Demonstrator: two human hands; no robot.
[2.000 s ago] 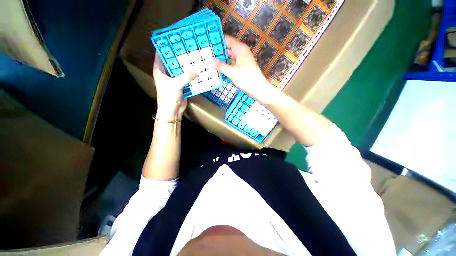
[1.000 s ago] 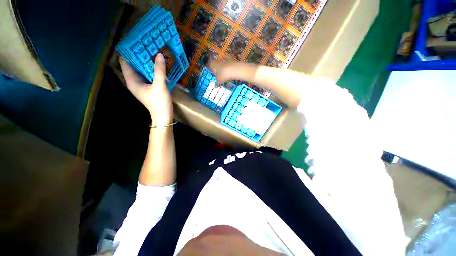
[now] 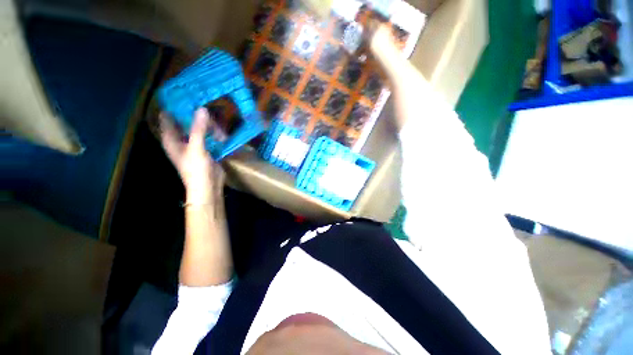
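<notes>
My left hand (image 3: 191, 149) holds a fanned stack of blue key frames (image 3: 212, 80) over the carton's left side; the top frame has a dark opening. My right hand (image 3: 378, 35) is blurred, reaching over the far part of the orange grid layer (image 3: 305, 76) near white key blocks (image 3: 347, 10); whether it grips one cannot be told. Two piles of assembled keypads, a left one (image 3: 286, 148) and a right one (image 3: 334, 173), lie at the near edge of the supply carton (image 3: 277, 186).
A brown cardboard flap (image 3: 35, 97) stands at the upper left. A blue bin (image 3: 555, 96) with brown items is at the upper right, above a white surface (image 3: 569, 170). Crumpled clear plastic (image 3: 604, 326) lies at the lower right. The floor is green.
The white block seen in the top frame two seconds ago is gone from it, leaving an opening. My right hand has moved from the frames, past the keypads, to the grid's far part.
</notes>
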